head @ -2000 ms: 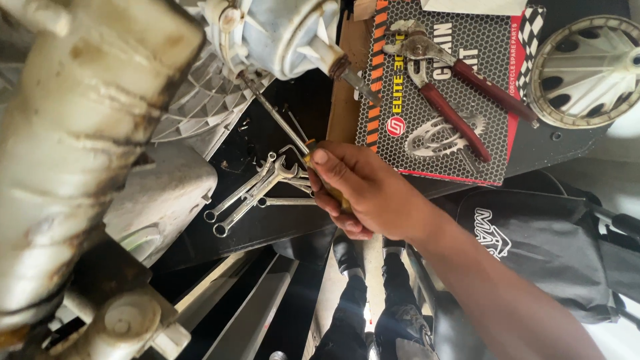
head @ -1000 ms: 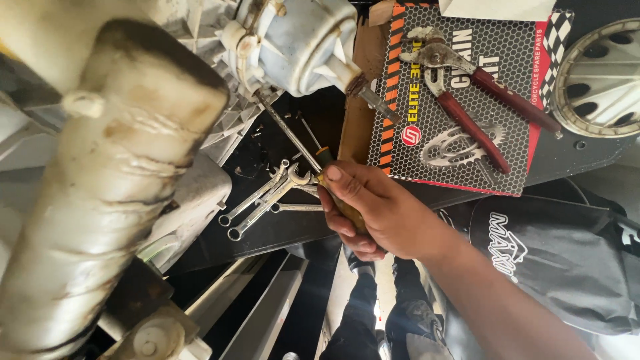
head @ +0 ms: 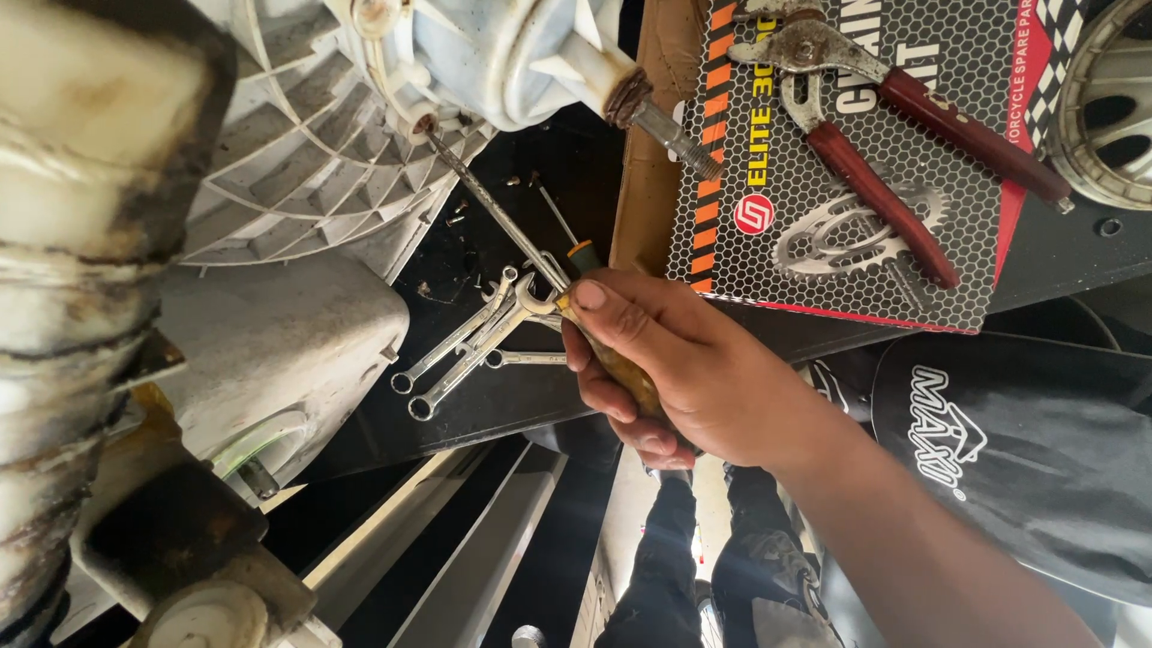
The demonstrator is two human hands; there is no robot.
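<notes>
My right hand (head: 675,369) comes in from the lower right and grips the yellowish handle of a long screwdriver (head: 490,207). The shaft slants up and left, its tip at a rust-stained screw hole in a boss (head: 425,124) on a pale plastic housing (head: 513,54). From that housing a threaded metal shaft (head: 670,135) sticks out. Just beyond my fingers lies a second, thinner screwdriver (head: 556,214) with a dark handle and orange band. Several combination wrenches (head: 477,351) lie in a pile left of my hand. My left hand is not in view.
Red-handled slip-joint pliers (head: 864,162) lie on a printed chain kit box (head: 720,261). A spoked wheel-like part (head: 1111,117) sits at the right edge, above a black bag (head: 1035,450). Small screws (head: 459,211) lie on the dark tabletop. Stained ribbed tubing (head: 72,315) fills the left side.
</notes>
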